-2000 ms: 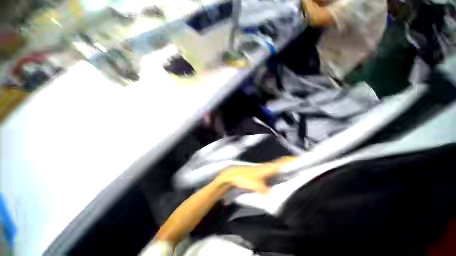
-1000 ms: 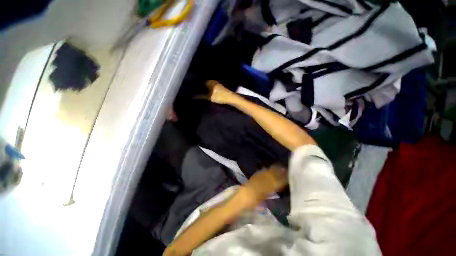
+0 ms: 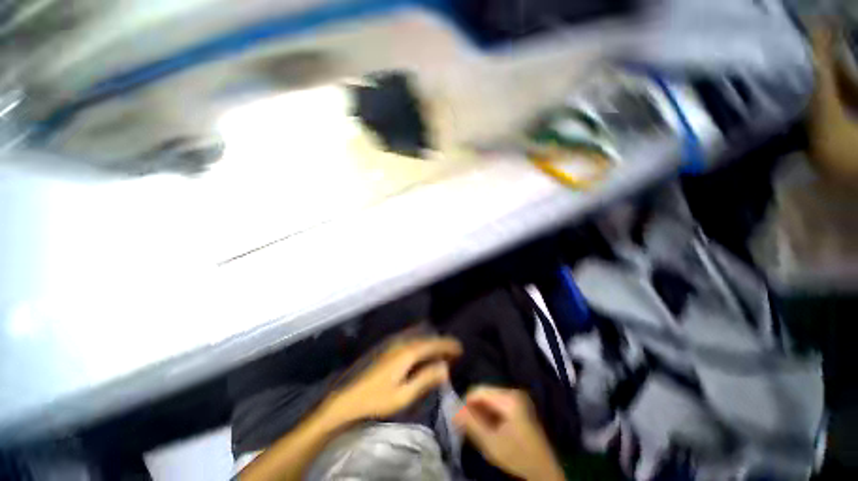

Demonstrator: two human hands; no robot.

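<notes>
A dark garment (image 3: pixel 499 333) with a pale grey strip lies below the front edge of the white machine table, over my lap. My left hand (image 3: pixel 400 376) is over it, with curled thumb and fingers closed at the cloth beside the pale strip. My right hand (image 3: pixel 503 423) is just right of it, also curled at the cloth and partly cut off by the bottom edge. Both hands are blurred, and their fingertips are partly hidden.
The white machine table (image 3: pixel 188 310) bears black pieces (image 3: pixel 393 113) and yellow-green-handled scissors (image 3: pixel 569 155). The blurred sewing machine (image 3: pixel 141 103) stands behind. Grey-white garments with black bands (image 3: pixel 696 348) are heaped at right. Another person's arm (image 3: pixel 833 113) shows at upper right.
My view has turned, bringing more of the table into view. My right hand has come back from reaching under the table edge and is now close beside my left hand.
</notes>
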